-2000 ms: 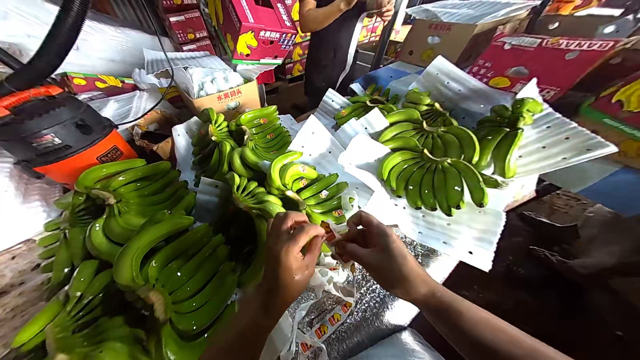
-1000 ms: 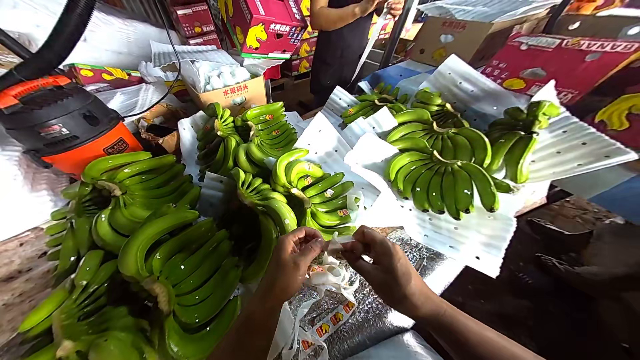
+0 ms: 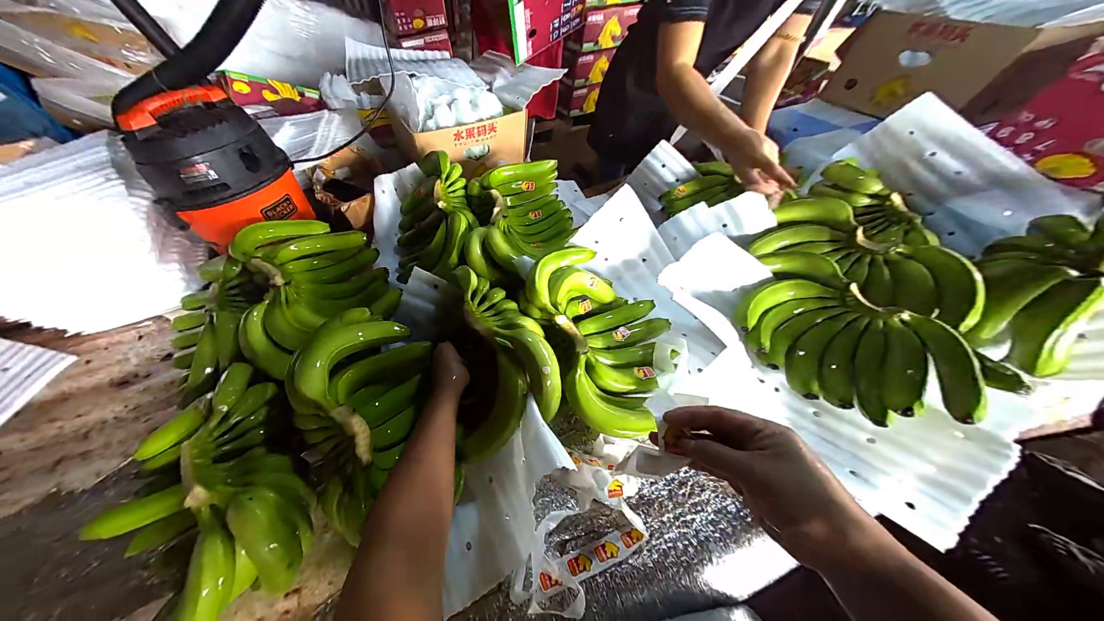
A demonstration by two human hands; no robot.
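Observation:
My left hand [image 3: 449,369] reaches down between green banana bunches; its fingers are hidden in shadow, so its hold does not show. My right hand [image 3: 720,440] pinches a strip of fruit stickers [image 3: 604,552], whose backing trails in loops over a silvery surface. Left of my left arm lies a wet green banana bunch [image 3: 366,379]. Between my hands, another green banana bunch [image 3: 604,341] bears small stickers on several fruits. Beyond my right hand, a large green banana bunch [image 3: 862,345] rests on a white perforated foam sheet [image 3: 828,448].
An orange and black shop vacuum [image 3: 216,164] stands at the back left. Behind the bunches is an open cardboard box [image 3: 457,142] with white packing. A co-worker's hand [image 3: 759,164] touches bananas at the back. Printed banana cartons [image 3: 1044,129] stand at the right.
My hands were together at the sticker strip; my left hand has moved away, left and in among the bunches. The co-worker's hands have come down to the bananas at the back.

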